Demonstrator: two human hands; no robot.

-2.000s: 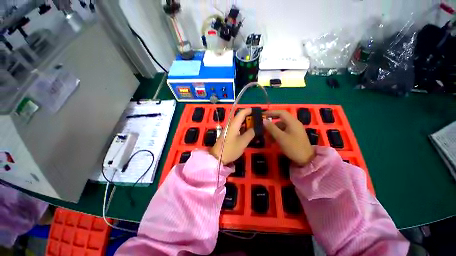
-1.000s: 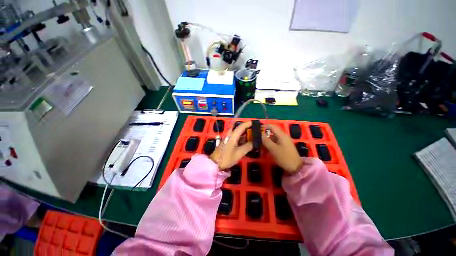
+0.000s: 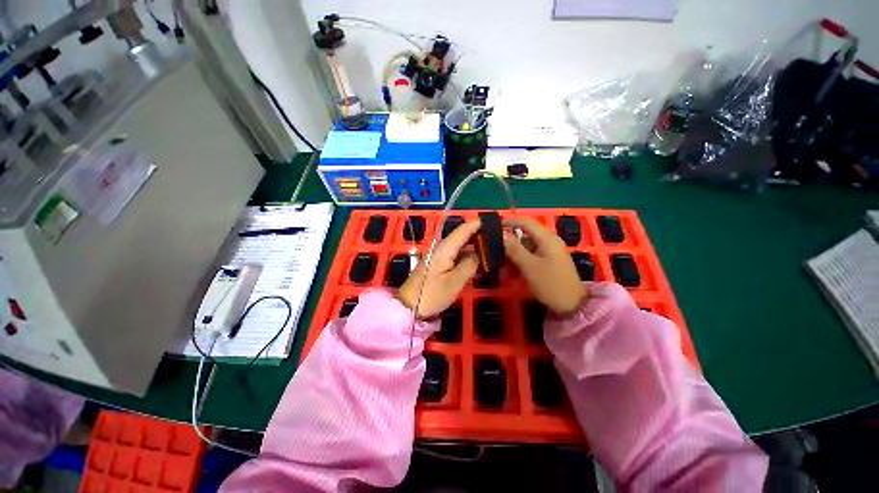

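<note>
A black strip-like holder [image 3: 492,243] stands upright between my hands, with a thin orange edge at its left side. My left hand [image 3: 443,272] grips it from the left. My right hand [image 3: 547,265] is at its right side, fingertips by a small silvery piece; the fingertips are partly hidden. A clear hose [image 3: 463,185] loops over my left hand. Below lies the red compartment tray [image 3: 641,236], with black watch units [image 3: 490,382] in its pockets.
A blue control box [image 3: 384,180], pen cup [image 3: 466,144] and white box [image 3: 530,135] stand behind the tray. A clipboard [image 3: 289,260] with a white adapter box [image 3: 227,297] lies left, beside a grey cabinet [image 3: 145,231]. Plastic bags [image 3: 723,144] lie back right; printed sheets [image 3: 853,274] right.
The camera view has shifted. The black holder has turned slightly in my hands, so less of the orange part shows. Both hands stay over the tray.
</note>
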